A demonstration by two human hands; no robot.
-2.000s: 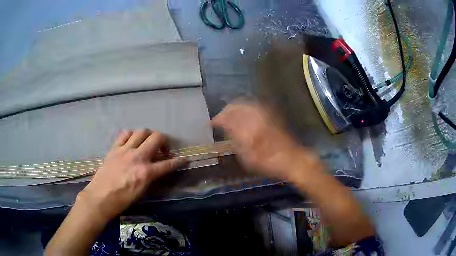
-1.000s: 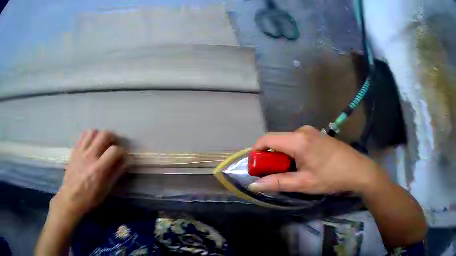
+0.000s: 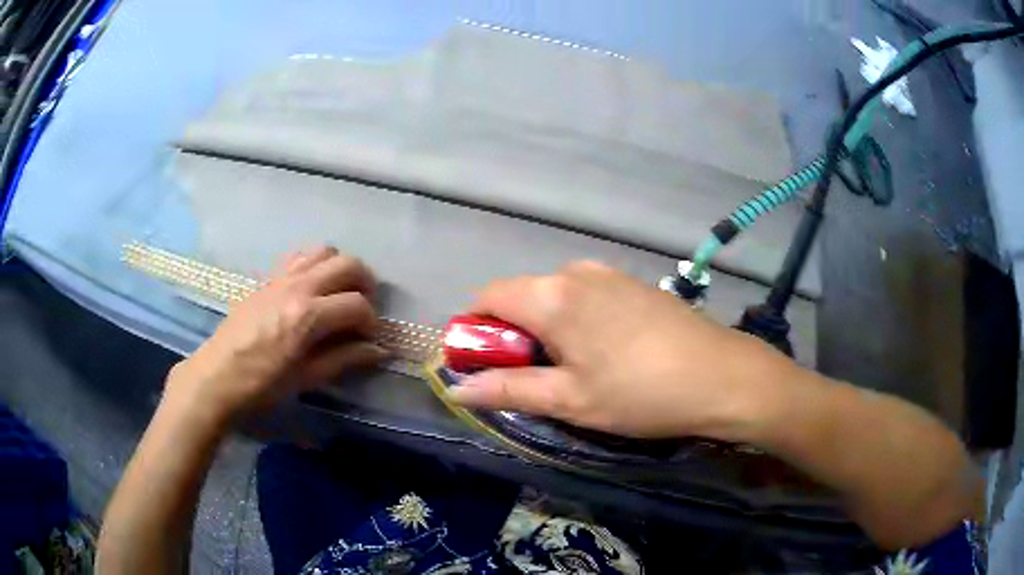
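Note:
A grey-beige garment panel (image 3: 449, 247) lies flat with a dark fold line running lengthwise across it. A narrow tan folding strip (image 3: 185, 270) with pale lengthwise lines lies along its near edge. My left hand (image 3: 286, 326) presses down on the strip and near edge with bent fingers. My right hand (image 3: 618, 348) is closed around the red handle of the steam iron (image 3: 485, 343), whose yellow-rimmed tip lies on the near edge, just right of my left fingers. The hand hides most of the iron's body.
The green steam hose (image 3: 775, 197) and black cord (image 3: 814, 208) rise from the iron to the upper right, over the panel. Dark green scissors handles (image 3: 870, 174) and a white scrap (image 3: 884, 73) lie at the far right. The ironing table's near edge (image 3: 101, 315) curves at left.
My right hand took the iron from its resting place and moved it left along the near edge, close to my left hand. The view has turned and shifted left, showing the strip's left end.

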